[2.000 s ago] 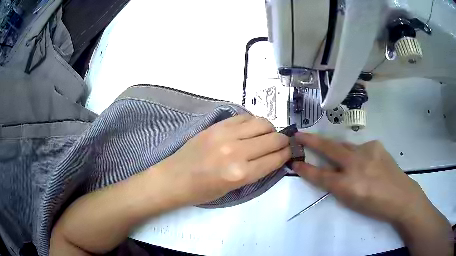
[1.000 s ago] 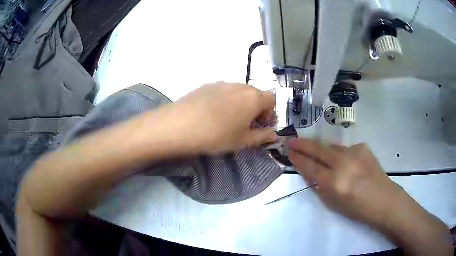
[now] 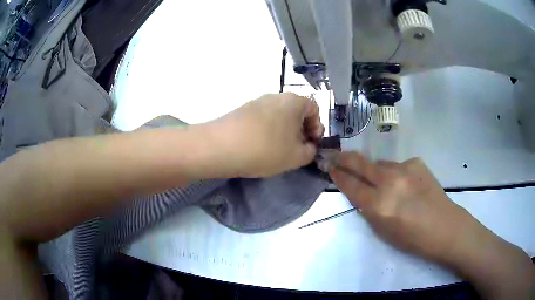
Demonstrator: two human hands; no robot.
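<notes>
My left hand (image 3: 276,137) pinches the end of the garment cloth just in front of the sewing machine's needle plate (image 3: 355,120). My right hand (image 3: 387,196) pinches the same end from the right. A small dark band end (image 3: 331,142) sticks up between the fingertips. A thin metal spike (image 3: 328,218), perhaps an awl, points left from under my right hand; its handle is hidden. The taupe-grey cloth (image 3: 270,202) hangs in a curve below my left hand, and striped lining (image 3: 146,220) shows under my left forearm.
The white machine head (image 3: 331,47) stands above my hands, with cream tension dials (image 3: 386,117) on its front. More taupe garments (image 3: 53,88) lie beyond the left table edge. The white table (image 3: 234,263) has a curved front edge.
My left hand has turned from lying flat over the cloth to pinching the band end from above, its forearm swinging up. The view has shifted, and the lining beside the hands is more covered.
</notes>
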